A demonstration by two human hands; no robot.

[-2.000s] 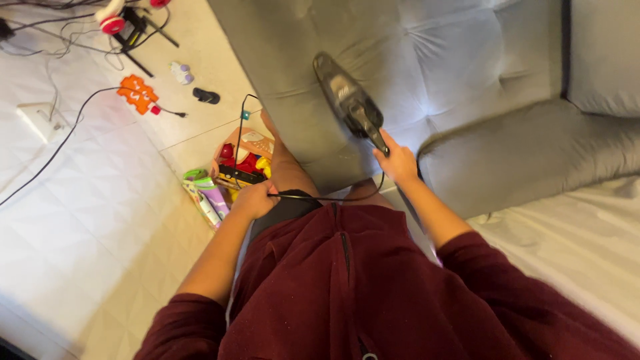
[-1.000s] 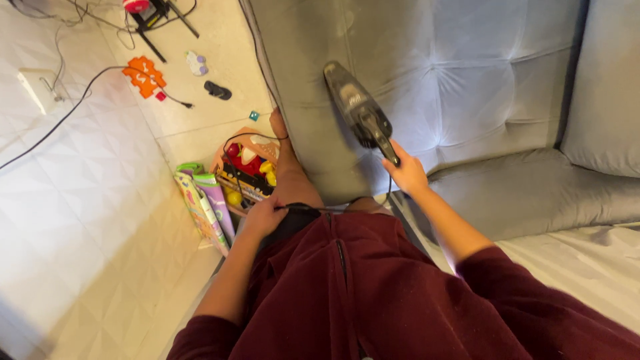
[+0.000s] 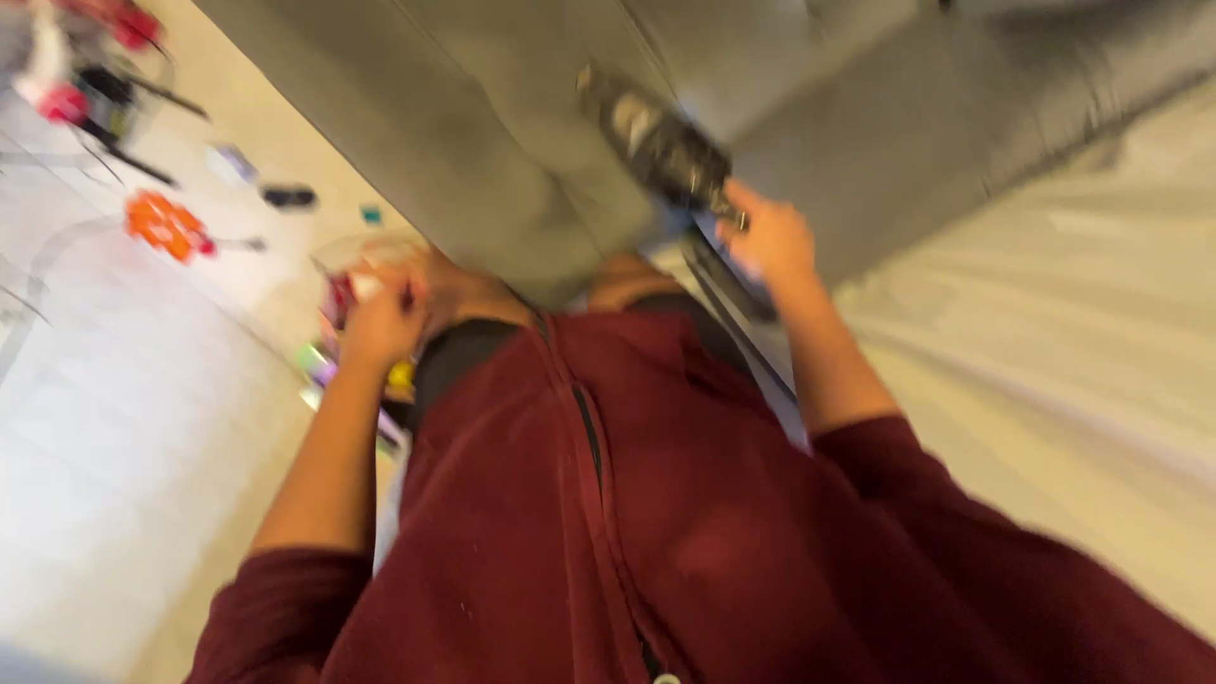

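Note:
My right hand (image 3: pixel 771 233) grips the handle of a dark handheld vacuum cleaner (image 3: pixel 660 138), whose clear nozzle end points up and left over the grey sofa cushion (image 3: pixel 475 123). Whether the nozzle touches the fabric cannot be told. My left hand (image 3: pixel 380 318) is near my left knee, over a heap of colourful toys (image 3: pixel 339 296) on the floor. Its fingers are curled and blurred; whether they hold the vacuum's cord does not show.
An orange toy piece (image 3: pixel 163 226), a small black object (image 3: pixel 288 197), a teal piece (image 3: pixel 371 215) and a dark stand with red parts (image 3: pixel 106 95) lie on the floor at left. A pale sheet (image 3: pixel 1073 313) spreads at right.
The view has turned and blurred. My left hand, which held the black cord two seconds ago, is now raised beside my left knee. The vacuum stays in my right hand.

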